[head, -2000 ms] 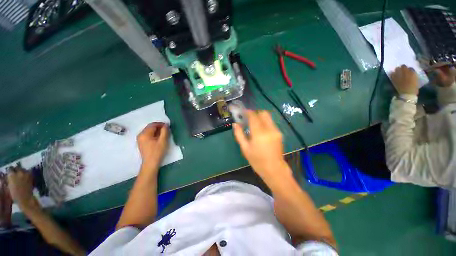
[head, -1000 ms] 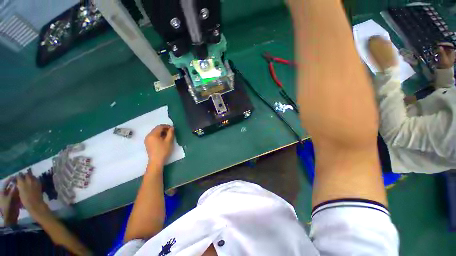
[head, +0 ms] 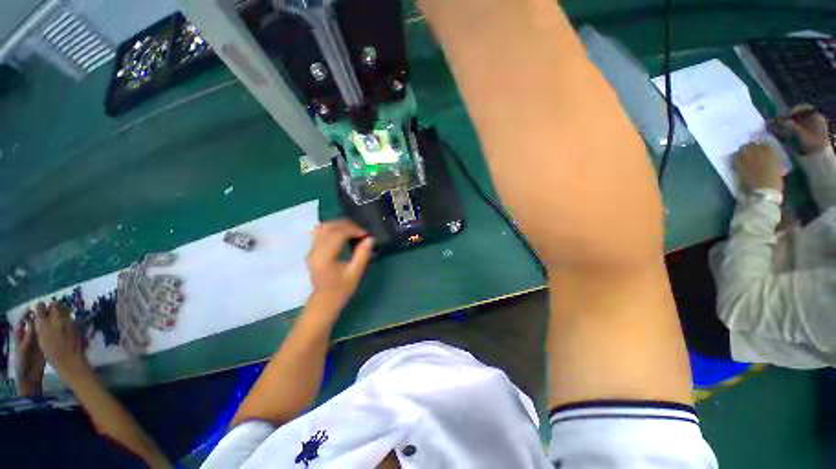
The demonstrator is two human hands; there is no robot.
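Observation:
A small silver-grey module (head: 404, 207) sits in the slot on the black fixture base (head: 440, 203), just in front of the press's green plate (head: 396, 145) and its clear lower parts. My left hand (head: 337, 264) is at the left front edge of the base, thumb and index fingertips close together; whether they hold something small cannot be seen. My right forearm reaches up past the right side of the press and out of the top edge, so my right hand is out of the picture.
A white liner (head: 266, 266) at left holds grouped modules (head: 151, 298), a single module (head: 239, 240) and small black parts (head: 103, 316), with a co-worker's hands (head: 57, 339). A black cable curves right of the base. Another person's hands (head: 759, 167) are by a white page (head: 710, 101).
My left hand has moved right from the liner to the base. My right hand left the module at the base and went up out of view; the module now lies in the slot.

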